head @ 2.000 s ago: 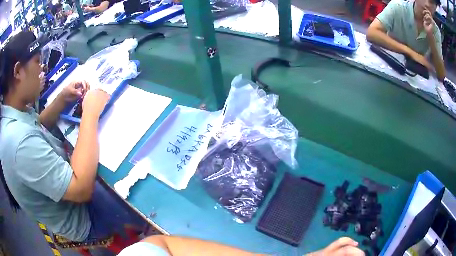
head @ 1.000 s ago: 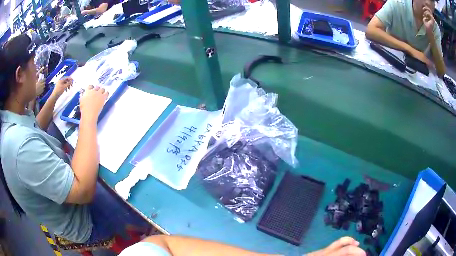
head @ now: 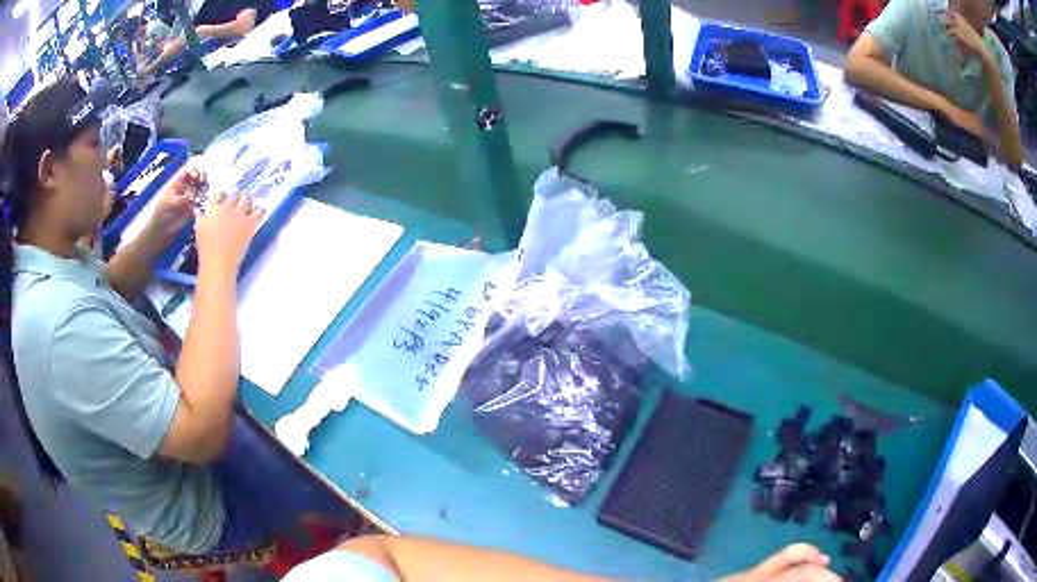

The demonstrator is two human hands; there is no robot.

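Observation:
A loose heap of small black plastic pieces (head: 821, 472) lies on the green bench at the lower right. My left hand (head: 790, 565) is at the bottom edge, just below the heap, mostly cut off; its fingertips and whatever they hold are hidden. My left forearm runs along the bottom edge. My right hand is not in view. A flat black parts tray (head: 675, 473) with a fine grid lies left of the heap. A clear poly bag full of black parts (head: 560, 412) lies beside the tray.
A labelled whitish bag (head: 426, 330) lies left of the full bag. A blue bin (head: 950, 477) stands at the right edge. Beyond the bench, the green conveyor belt (head: 773, 227) carries curved black bands (head: 597, 134). A seated person (head: 114, 341) works at left; another sits across the belt.
The whole view has shifted slightly. The curved band on the belt has moved left. The person at left has brought both hands together. My left hand stays near the heap.

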